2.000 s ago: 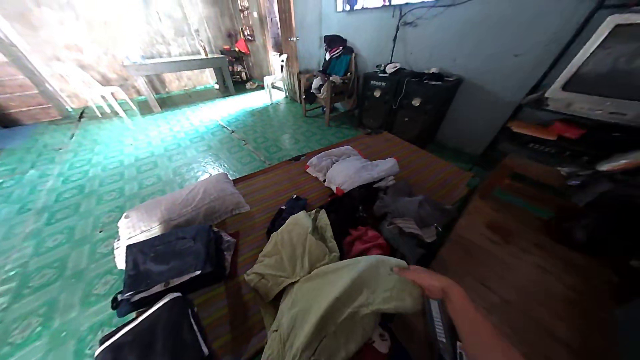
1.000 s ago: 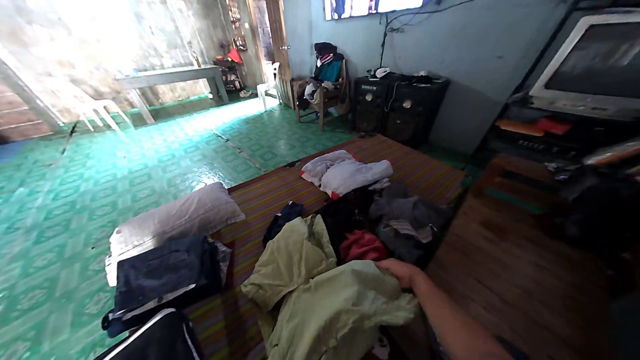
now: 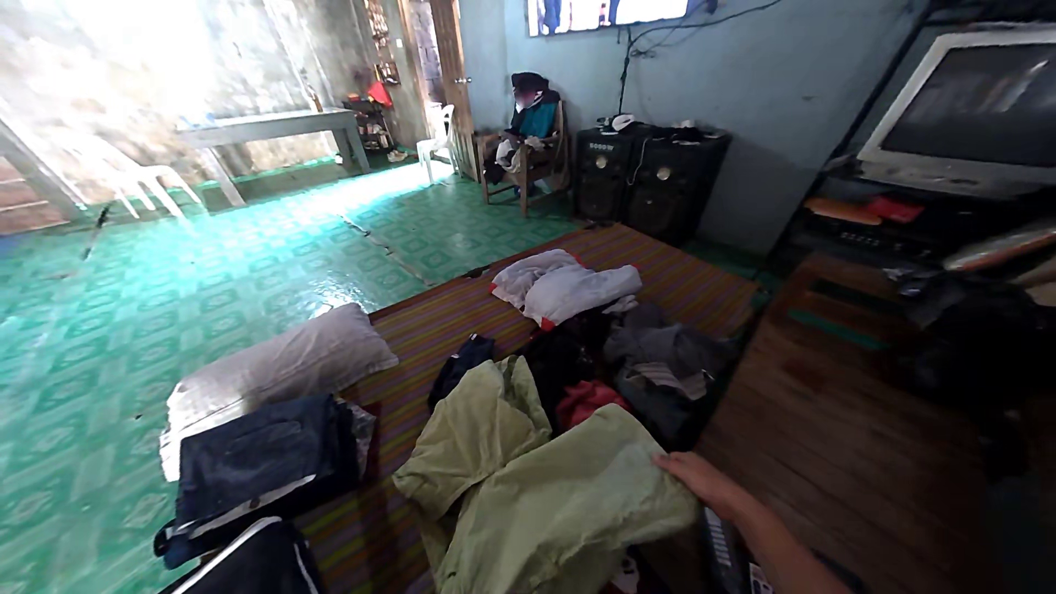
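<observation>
My right hand (image 3: 701, 483) grips the right edge of a light green garment (image 3: 569, 503), which lies bunched over the striped mat (image 3: 693, 289). Beyond the garment is a loose heap with a red cloth (image 3: 590, 403), dark clothes and a grey garment (image 3: 668, 351). A white garment with red trim (image 3: 573, 289) lies farther back on the mat. At the left are a pale pillow (image 3: 285, 355), folded dark blue clothing (image 3: 264, 462) and a black garment with white piping (image 3: 256, 565). My left hand is out of the frame.
A wooden surface (image 3: 850, 437) with dark bags borders the mat at the right, below a CRT television (image 3: 965, 107). Black speakers (image 3: 652, 181) and a wooden chair heaped with clothes (image 3: 528, 148) stand behind. White plastic chairs and a table (image 3: 272, 124) are at the far left.
Between the earlier frames and now, my right hand stays at the right edge of the green garment, whose folds have shifted slightly.
</observation>
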